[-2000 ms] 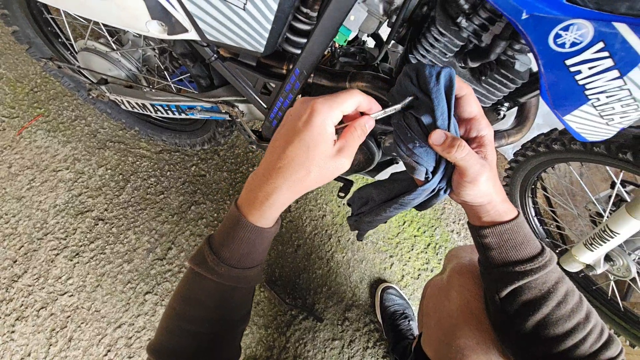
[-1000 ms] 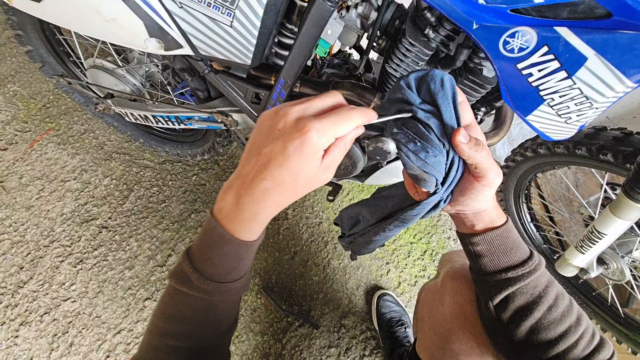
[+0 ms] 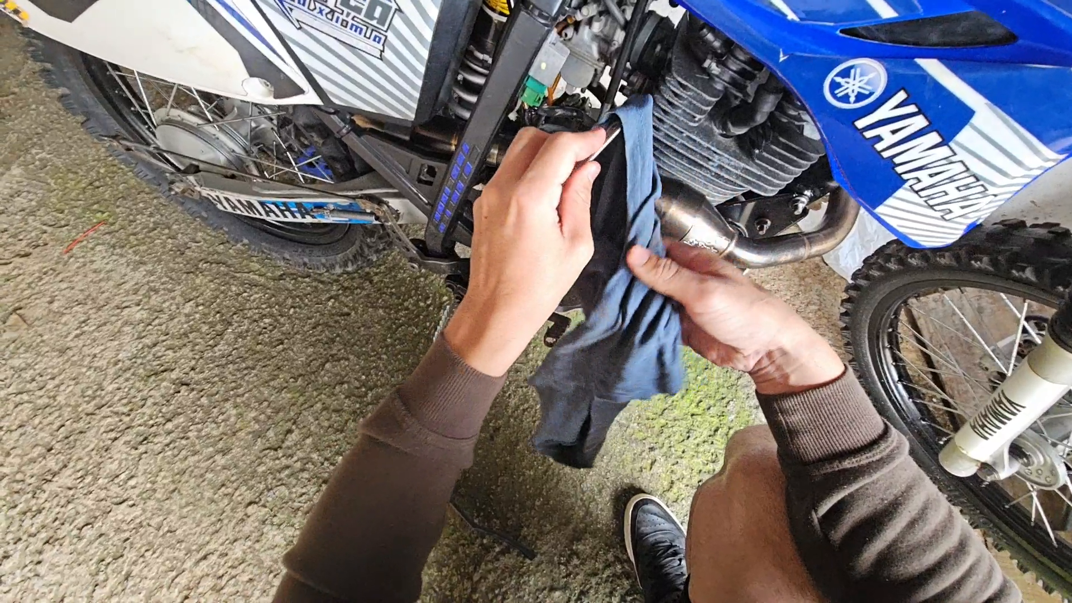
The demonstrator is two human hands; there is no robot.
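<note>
A dark blue cloth [image 3: 632,335] hangs between my hands in front of the motorcycle's engine [image 3: 729,126]. My left hand [image 3: 536,226] pinches a thin metal piece [image 3: 605,144], mostly hidden by the fingers, whose visible part lies against the upper part of the cloth. What kind of piece it is, I cannot tell. My right hand [image 3: 720,306] grips the cloth's right edge, thumb in front and fingers partly hidden behind it. The lower end of the cloth dangles loose above the ground.
The blue and white Yamaha dirt bike spans the upper view, with its rear wheel [image 3: 209,159] left and front wheel [image 3: 963,335] right. A metal exhaust pipe [image 3: 796,249] runs just beyond my right hand. Below are rough mossy ground [image 3: 209,402], my knee and a black shoe [image 3: 656,540].
The cloth, bunched around my right hand earlier, now hangs longer and more spread out. My right hand has shifted down along it, while the left still holds the thin metal piece.
</note>
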